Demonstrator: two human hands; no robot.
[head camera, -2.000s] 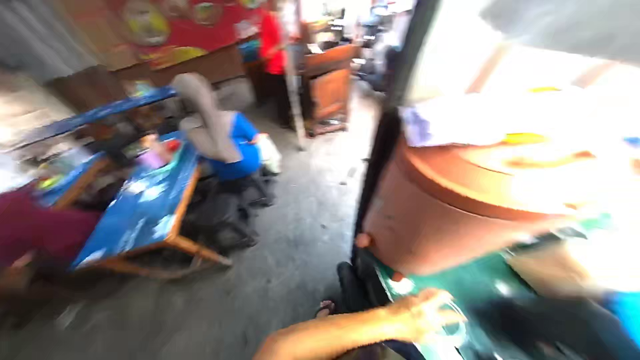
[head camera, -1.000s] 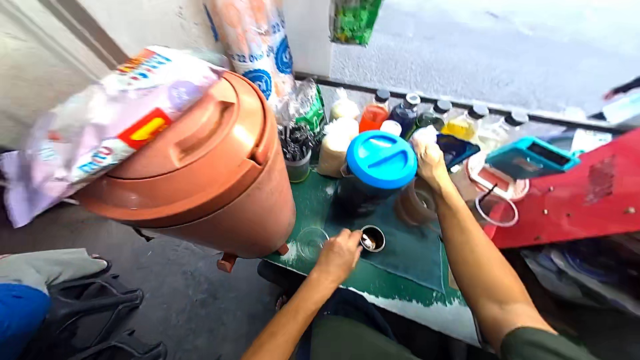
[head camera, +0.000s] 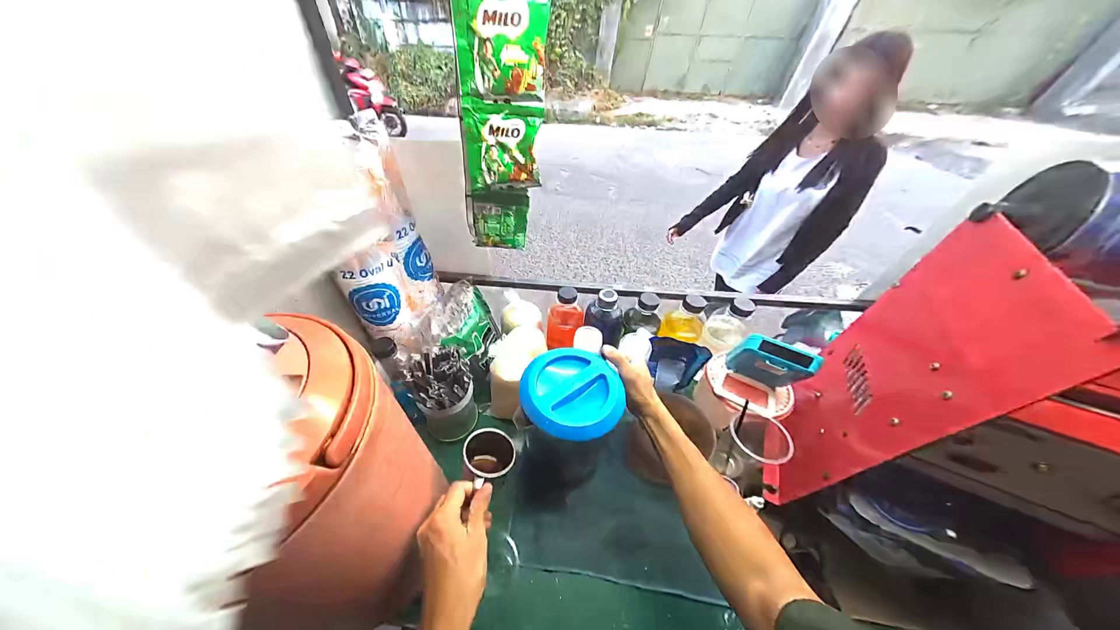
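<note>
My left hand (head camera: 457, 535) grips the handle of a small cup (head camera: 488, 454) with a little dark liquid at its bottom. Right of the cup stands a dark container with a blue round lid (head camera: 573, 394). At the right edge of that lid is my right hand (head camera: 632, 380), its fingers partly hidden; whether they grip the lid or something behind it is unclear. Behind the lid stand a red-orange bottle (head camera: 564, 322), a yellow bottle (head camera: 684, 322) and other bottles with dark caps.
A large orange-brown lidded bucket (head camera: 350, 490) is at the left, beside a tub of wrapped utensils (head camera: 451, 411). A red metal panel (head camera: 936, 367) slants at the right. Milo sachets (head camera: 503, 144) hang over the counter. A person (head camera: 783, 192) is out on the road.
The view has swung from the seating area to the counter. The cup, low beside the blue-lidded container a second ago, is now at its left, in my left hand. A person now shows outside.
</note>
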